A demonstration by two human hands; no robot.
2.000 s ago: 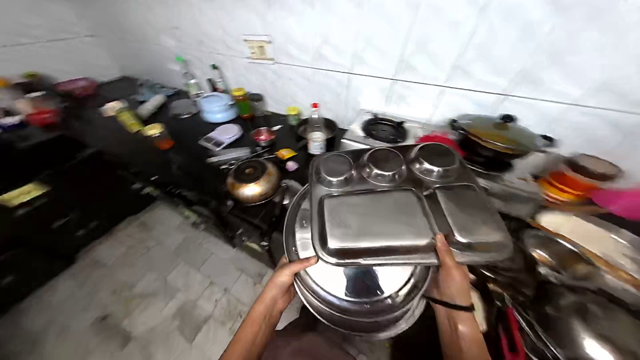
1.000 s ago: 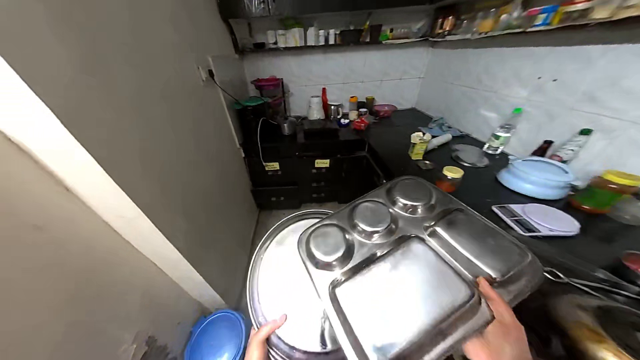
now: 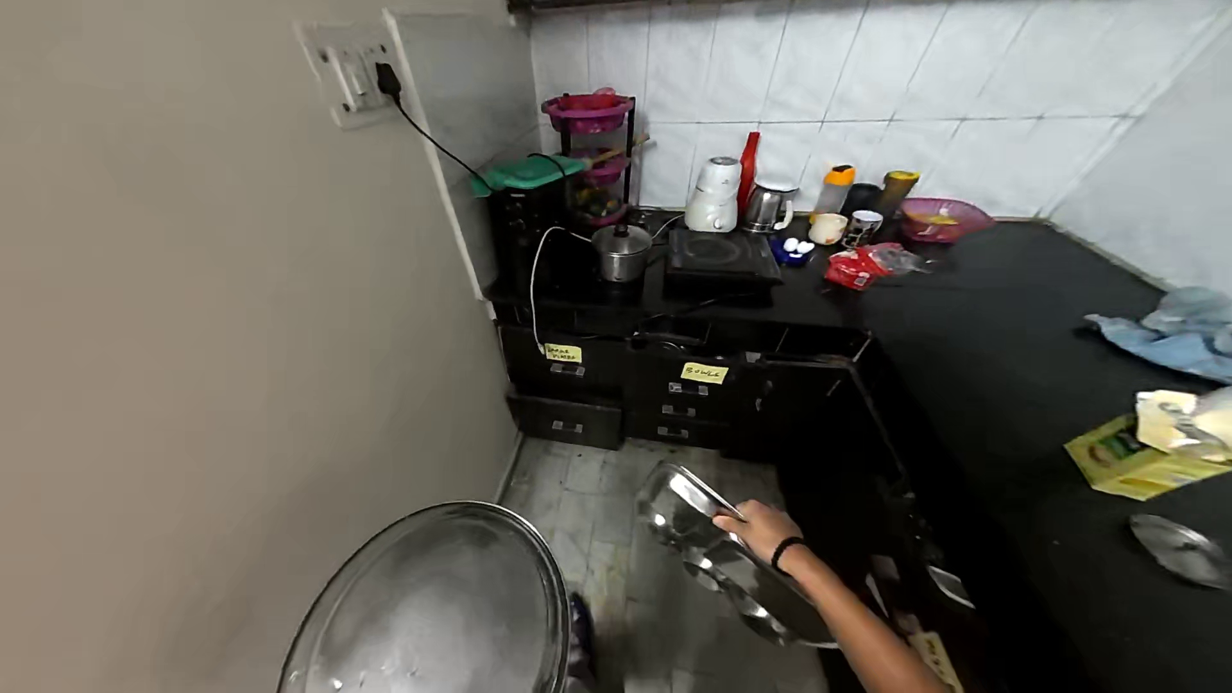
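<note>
My right hand, with a black band at the wrist, grips the rim of a steel compartment tray. The tray hangs tilted over the floor, beside the dark drawers on the right. At the lower left is a large round steel lid or plate, tilted up and apart from the tray. My left hand is not in view, so its hold on the round piece cannot be seen.
Black drawers stand ahead below a counter with an induction cooktop, a lidded steel pot and a white mixer grinder. A yellow box lies on the right counter. A wall borders the left side.
The view has swung left toward the drawers. The tray, earlier held over the round steel piece, is now apart from it to the right in my right hand. My left hand has left the view.
</note>
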